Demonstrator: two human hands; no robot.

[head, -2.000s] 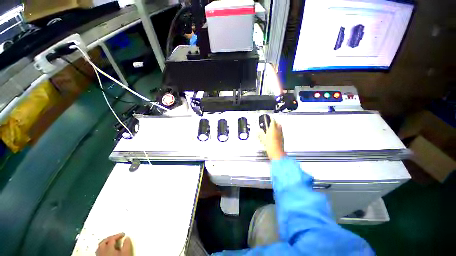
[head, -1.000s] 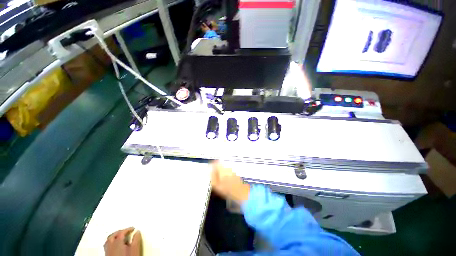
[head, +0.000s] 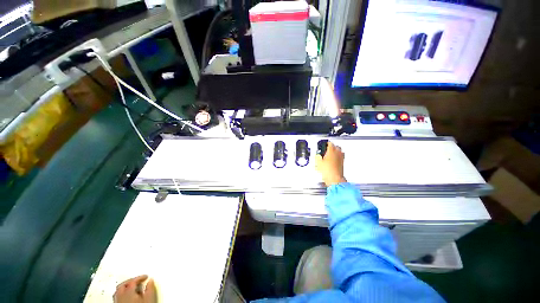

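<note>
Several black cylindrical housings stand in a row on the white machine table (head: 408,163); one of them is the black housing (head: 279,154) near the row's middle. My right hand (head: 331,163) is at the right end of the row, with its fingers on the rightmost black housing (head: 322,147), which it partly covers. My left hand (head: 135,290) rests at the near edge of the cream work board (head: 177,237), cut off by the picture's bottom. A small dark and pale thing shows at its fingers, too small to name.
A monitor (head: 423,44) stands at the back right, above a control box (head: 385,117) with coloured buttons. A white-and-red box (head: 279,35) is at the back. A white cord (head: 148,103) runs from a power strip (head: 74,62). A metal clip (head: 161,196) sits at the board's corner.
My right hand has moved from the board's right edge up to the rightmost housing. The monitor picture has changed. My left hand stays on the board.
</note>
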